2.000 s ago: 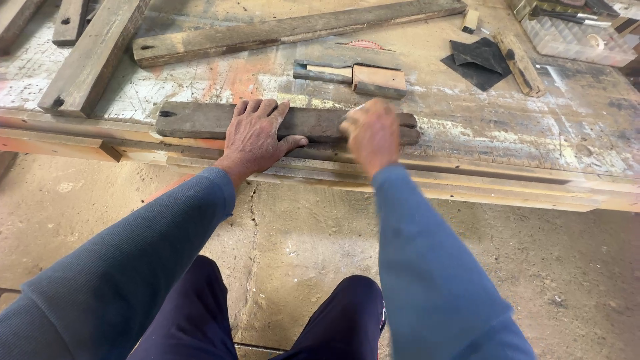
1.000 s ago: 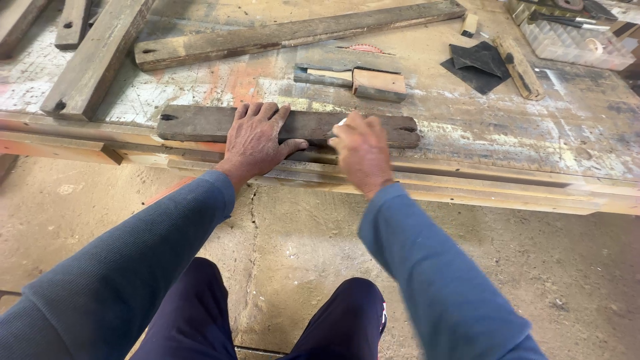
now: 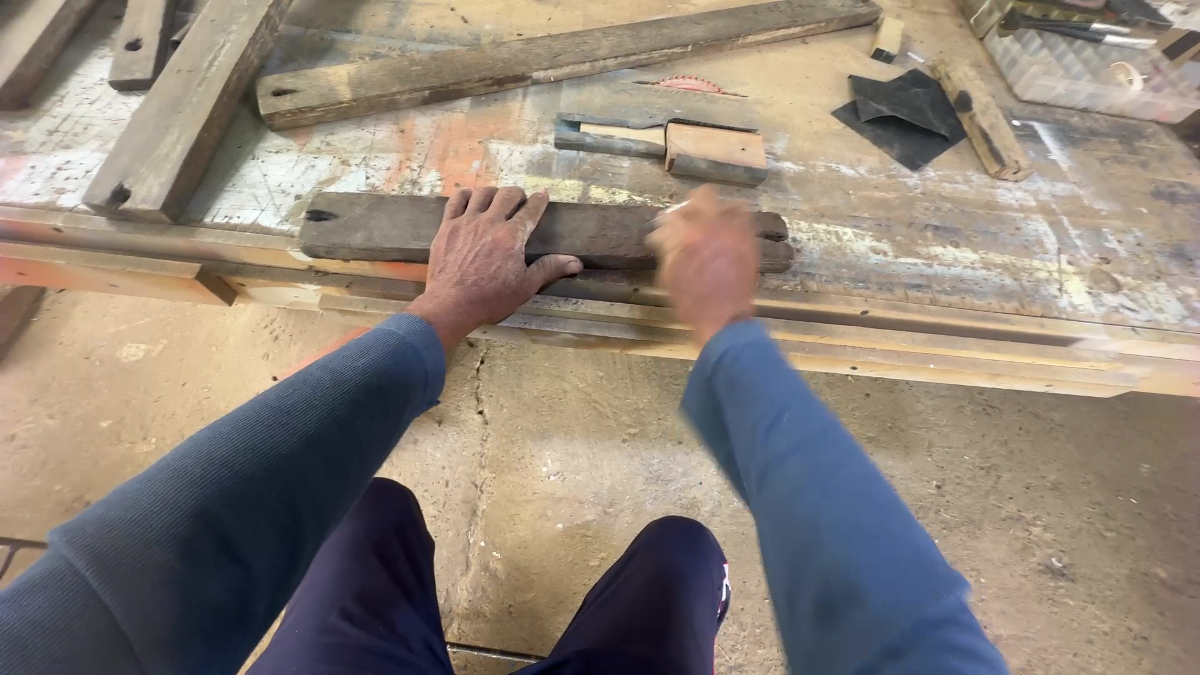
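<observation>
A dark weathered wooden board (image 3: pixel 375 225), slotted at both ends, lies along the front edge of the workbench (image 3: pixel 937 272). My left hand (image 3: pixel 492 248) rests palm down on its middle, fingers spread over the top and thumb near the front edge. Over the board's right part is my right hand (image 3: pixel 708 253), blurred and with the fingers curled. A small pale bit shows at those fingers, but what it belongs to cannot be made out. Just behind the board lie sanding blocks (image 3: pixel 717 150) wrapped in dark abrasive paper.
Long weathered boards (image 3: pixel 562 56) lie at the back and left (image 3: pixel 192 112). A red-toothed circular saw blade (image 3: pixel 694 84) pokes through the bench top. Dark sandpaper sheets (image 3: pixel 905 117), a wood offcut (image 3: pixel 984 122), a small block (image 3: pixel 887 40) and a clear plastic tray (image 3: pixel 1087 80) are at the right.
My right hand has shifted back and forth over the right part of the board, blurred in each frame. My left hand has stayed in place on the board.
</observation>
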